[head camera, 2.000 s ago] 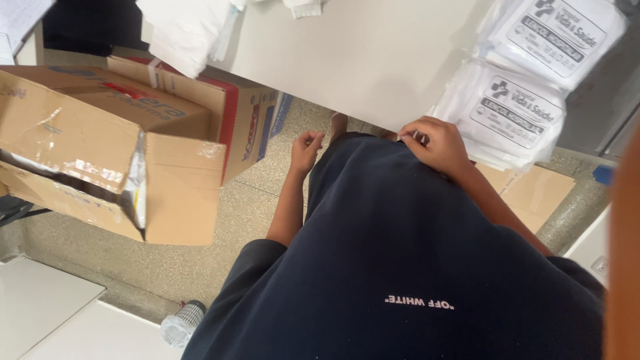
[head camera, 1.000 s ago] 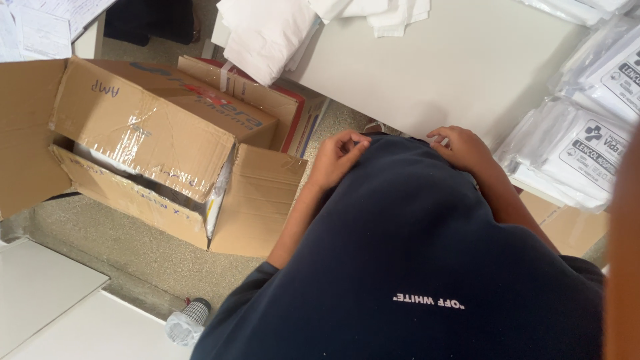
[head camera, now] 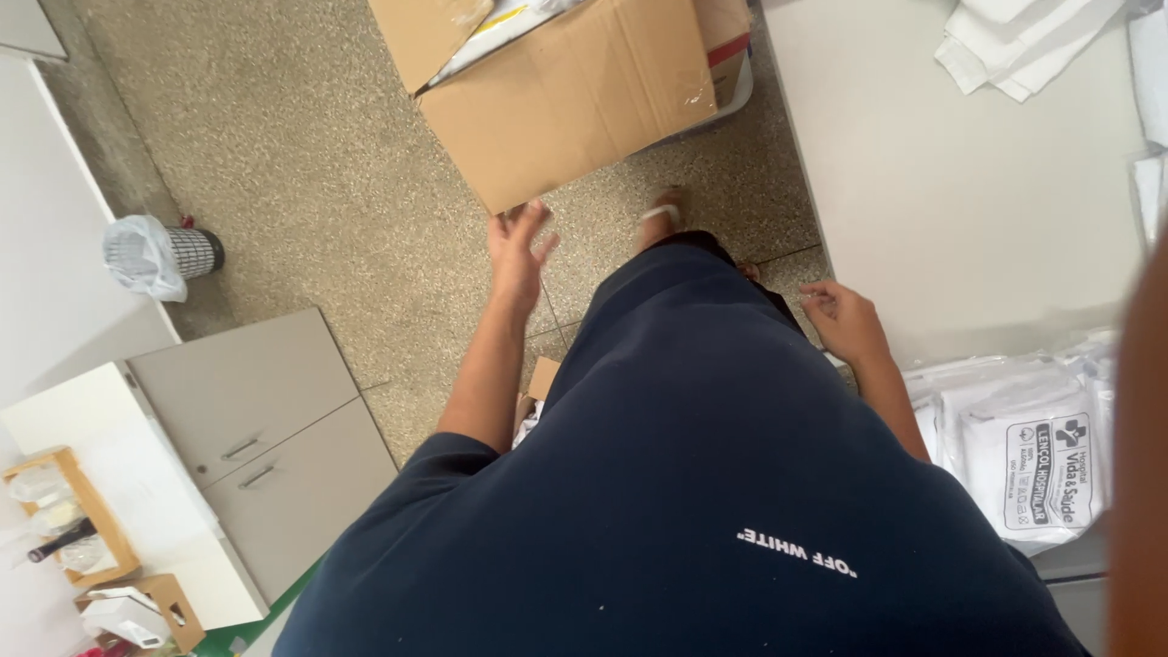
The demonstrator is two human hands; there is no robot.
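My left hand [head camera: 520, 260] reaches forward with its fingers spread, at the lower corner of an open cardboard box flap [head camera: 575, 109]. Whether the fingertips touch the flap I cannot tell. White plastic-wrapped goods [head camera: 511, 32] show inside the box. My right hand [head camera: 844, 319], fingers loosely bent and holding nothing, is beside the edge of a pale table [head camera: 940, 228]. On that table, to the right, lie clear-bagged folded white sheets [head camera: 1031, 447] with printed writing. Folded white cloths [head camera: 1027, 41] rest at its far part.
A mesh waste bin [head camera: 196, 252] with a plastic liner stands on the speckled floor at the left. Grey cabinet doors [head camera: 265, 411] are at the lower left, with a wooden tray [head camera: 114, 520] on the top beside them. Another small cardboard box [head camera: 543, 379] is partly hidden by my body.
The view has turned strongly toward the floor and cabinets. My hands were near the front of my shirt; now they are farther apart, the left one out at the box flap.
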